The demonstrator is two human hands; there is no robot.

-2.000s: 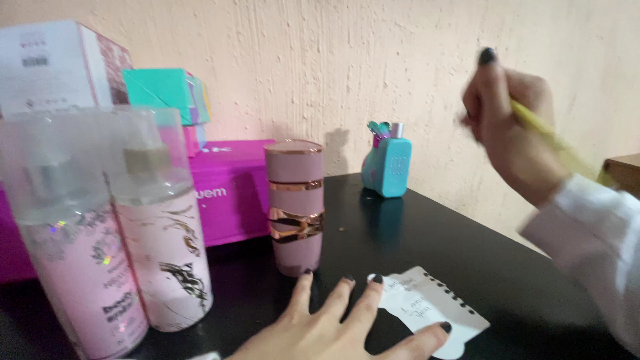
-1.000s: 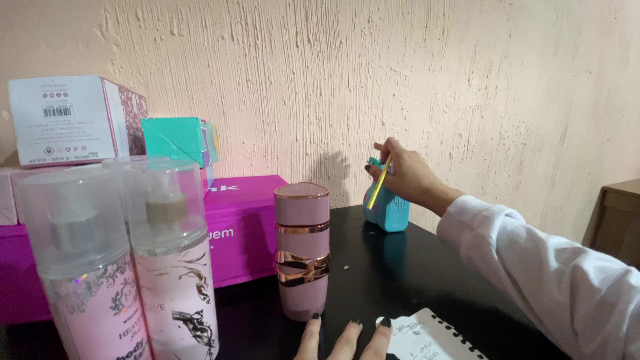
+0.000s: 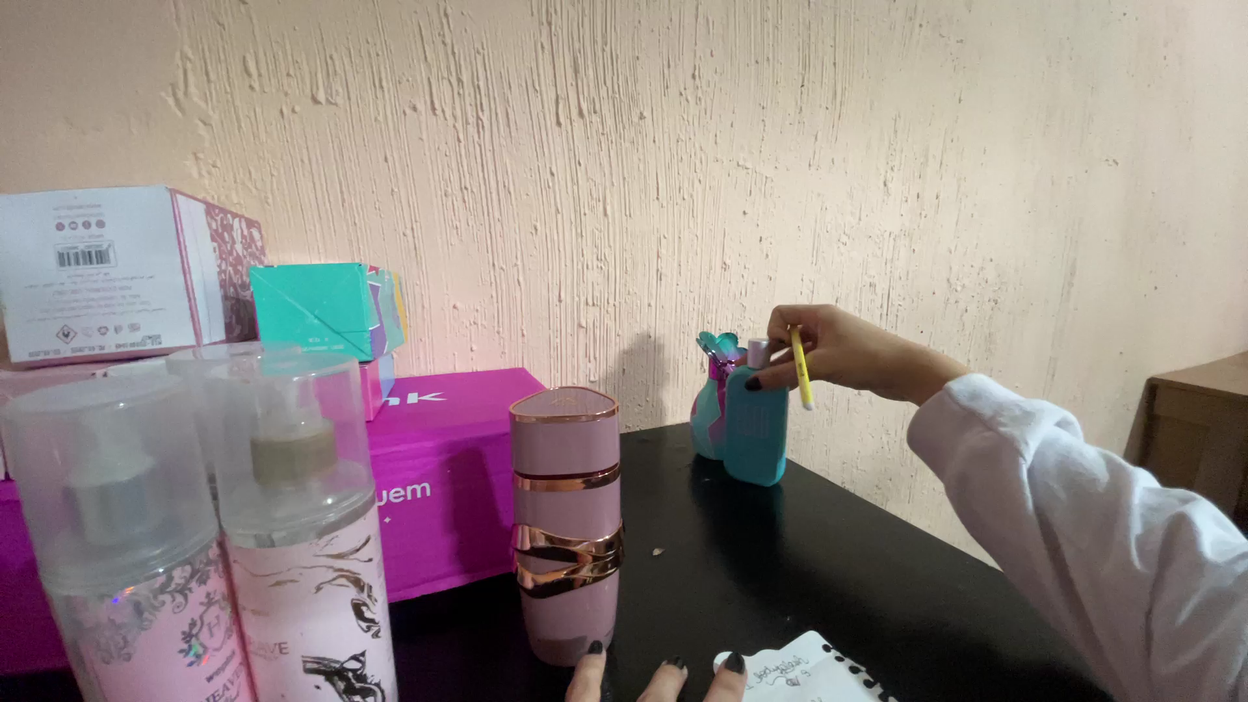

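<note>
My right hand (image 3: 829, 351), in a white sleeve, reaches to the far part of the black table. Its fingers touch the upper part of a flat teal bottle (image 3: 757, 429) with a silver cap, and a yellow pen (image 3: 800, 369) is held in the same hand. Just behind stands a rounded teal and purple bottle (image 3: 710, 414). At the bottom edge only the fingertips of my left hand (image 3: 663, 678) show, dark-nailed and spread, between a pink bottle with rose-gold bands (image 3: 565, 497) and a torn-edged sheet of paper (image 3: 804, 673) bearing handwriting.
Two clear-capped spray bottles (image 3: 127, 604) (image 3: 307, 585) stand at the front left. Behind them a magenta box (image 3: 444, 546) supports smaller boxes, including a teal box (image 3: 312, 310) and a white and pink box (image 3: 93, 278). A textured wall rises behind the table (image 3: 877, 585); brown furniture (image 3: 1194, 419) is at right.
My right hand, raised with the yellow pen two seconds ago, has come down to the teal bottles. The flat teal bottle now stands more apart from the rounded one. The view has tilted up.
</note>
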